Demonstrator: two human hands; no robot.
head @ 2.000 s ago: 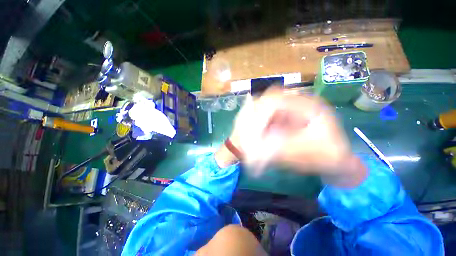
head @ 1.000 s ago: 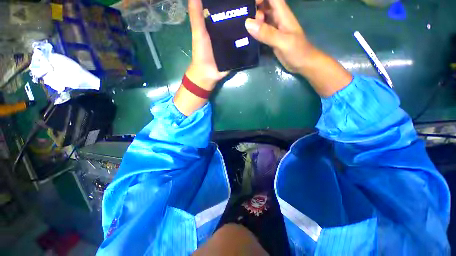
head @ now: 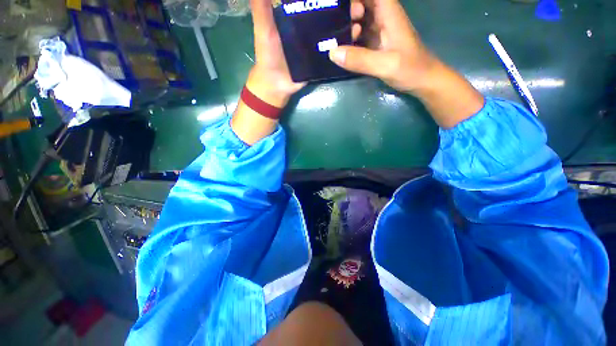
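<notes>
A smartphone is held upright at the top edge of the picture, its black screen lit with the word "WELCOME" and a smaller white label below. My left hand, with a red band at the wrist, grips the phone's left side and is cut off by the top edge. My right hand holds the right side, its thumb tip on the screen by the small label. The phone's top end is out of the picture.
Silver tweezers lie on the green mat at right. A blue pick lies at the top right. At left are a blue-edged parts bin, a white cloth, a clear strip and clear cups.
The view has tilted down from the board and green box. The blurred hands now show holding the lit phone. Over the last second, my right thumb has moved from near "WELCOME" down to the small label.
</notes>
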